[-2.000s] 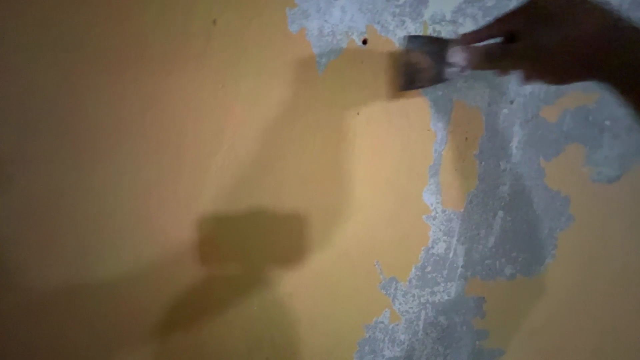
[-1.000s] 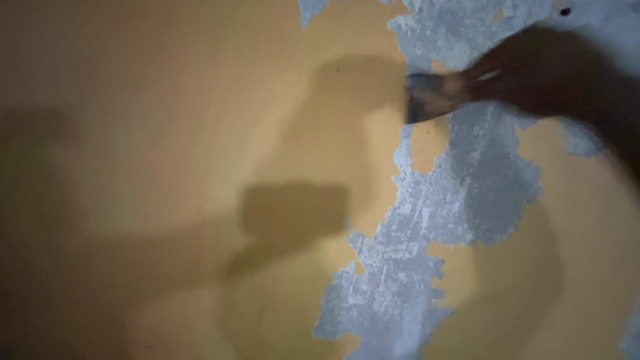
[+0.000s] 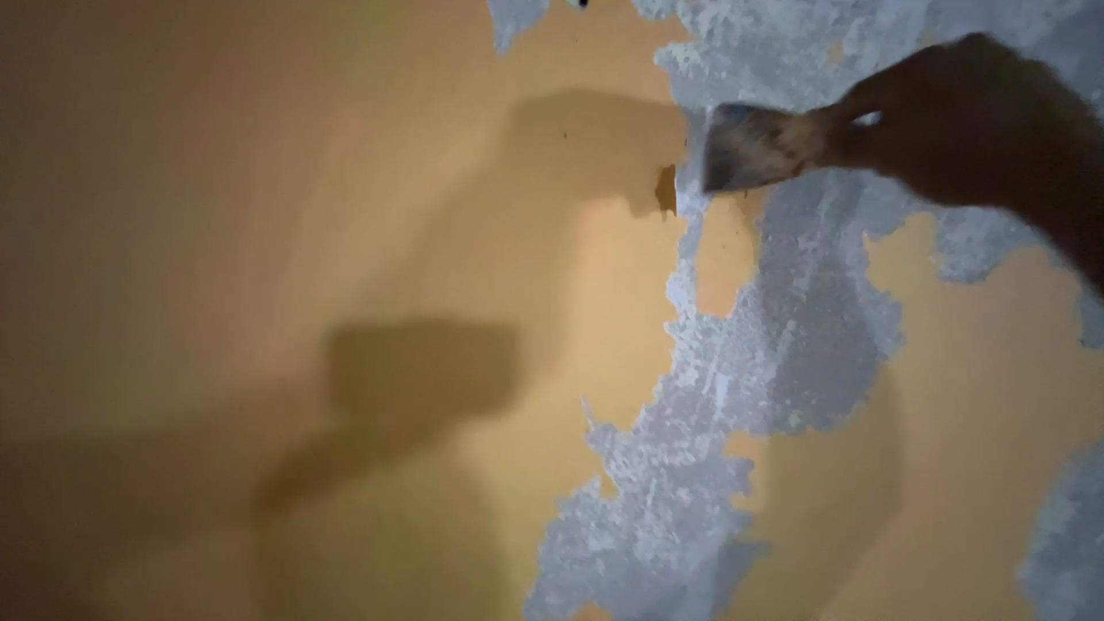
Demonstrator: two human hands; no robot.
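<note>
From the right edge of the head view my right hand (image 3: 957,125) reaches in, shut on a putty knife (image 3: 759,147). Its wide, smeared blade points left, with its edge at a bare grey strip of the wall. Yellow-orange paint (image 3: 630,285) borders that strip on the left, and a small darker flake (image 3: 666,190) shows at the paint's edge. Below the blade, a narrow island of paint (image 3: 724,259) stands within the bare grey plaster (image 3: 811,293). My left hand is outside the view.
Shadows of an arm and of a boxy shape (image 3: 423,366) fall across the painted wall at the left. A dark hole (image 3: 583,3) shows at the top edge. Another bare grey patch (image 3: 1065,543) lies at the lower right.
Two seconds ago the putty knife was near the dark hole, over paint; now it is lower on the wall, at the grey strip. The small darker flake at the paint's edge has appeared.
</note>
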